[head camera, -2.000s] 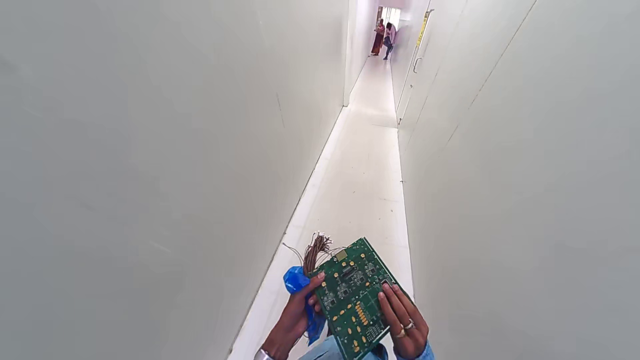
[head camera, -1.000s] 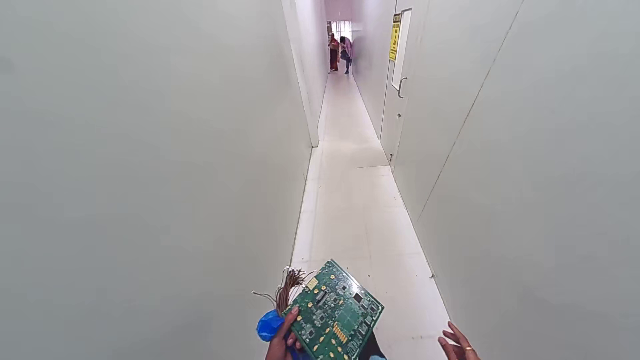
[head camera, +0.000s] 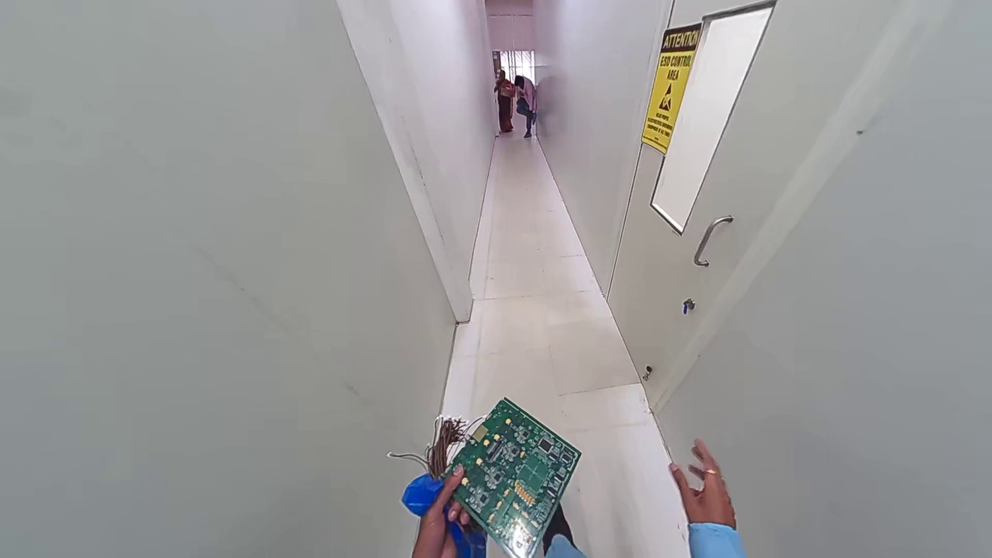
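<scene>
My left hand (head camera: 442, 515) grips the left edge of a green printed circuit board (head camera: 515, 477), its thumb on the board's face. The board is tilted, with chips and gold-coloured parts on the side that shows. Beside it, at the same hand, are a bundle of thin brown wires (head camera: 445, 443) with pale ends and a blue plastic wrap (head camera: 422, 494); how the fingers hold these is partly hidden. My right hand (head camera: 705, 492), with a ring and a light blue sleeve, is apart from the board at the lower right, fingers spread and holding nothing.
Pale walls flank a narrow corridor floor (head camera: 527, 341). On the right are a door with a metal handle (head camera: 709, 240), a key in its lock (head camera: 688, 306) and a yellow ESD warning sign (head camera: 671, 89). Two people (head camera: 505, 101) stand at the far end.
My right hand has left the board, where it rested two seconds ago, and moved out to the right. The door on the right appears nearer as the view advances along the corridor.
</scene>
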